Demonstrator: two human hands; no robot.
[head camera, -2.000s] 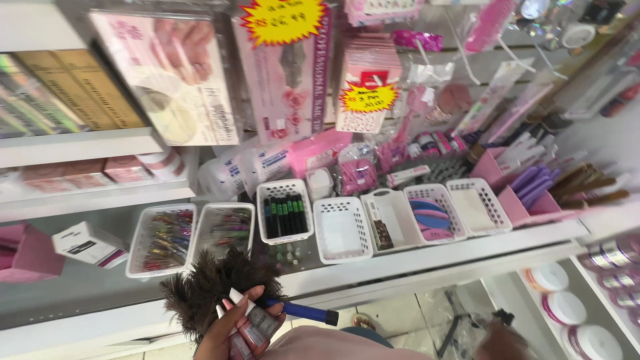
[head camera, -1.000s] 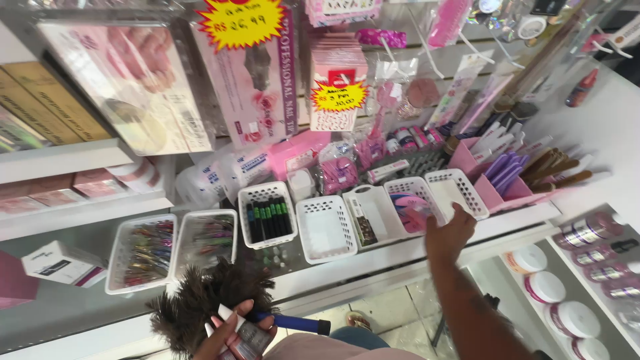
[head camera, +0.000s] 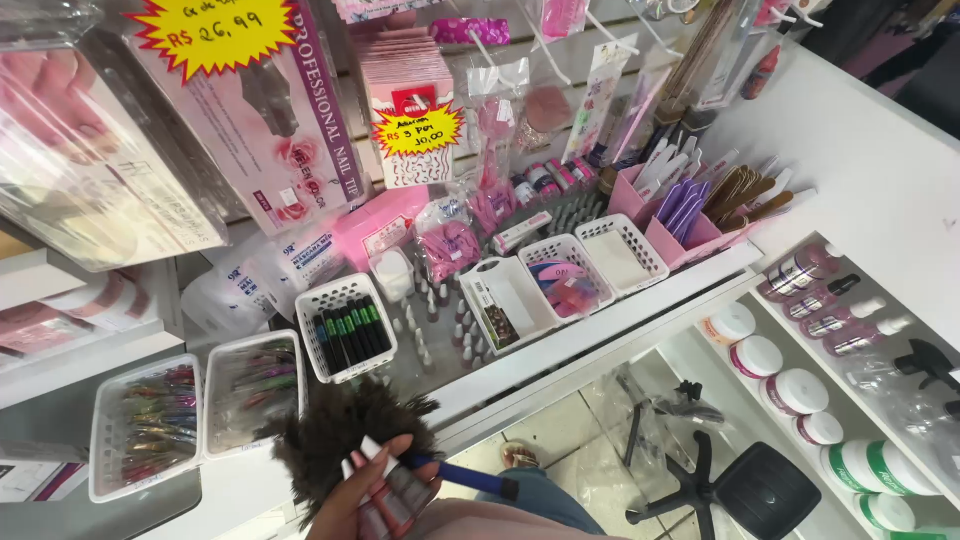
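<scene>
My left hand (head camera: 375, 487), at the bottom centre, is closed around several small polish bottles (head camera: 397, 495) with pale caps and the blue handle (head camera: 472, 478) of a dark feather duster (head camera: 341, 442). The duster's feathers lie against the front of the basket of black tubes with green bands (head camera: 351, 336). Between that basket and a white tray with a card (head camera: 504, 300), rows of small bottles (head camera: 427, 322) stand on the glass shelf. My right hand is out of view.
Two white baskets of slim packets (head camera: 146, 427) stand at left. Right of the tray are a basket of pink and blue items (head camera: 566, 281), a white basket (head camera: 622, 255) and pink boxes of nail files (head camera: 694, 217). Jars (head camera: 795, 390) line a lower shelf; a black stool (head camera: 765, 491) stands below.
The right hand, over the rightmost white basket a second ago, has left the view. An empty white basket that stood between the black tubes and the tray is gone, showing the small bottles there.
</scene>
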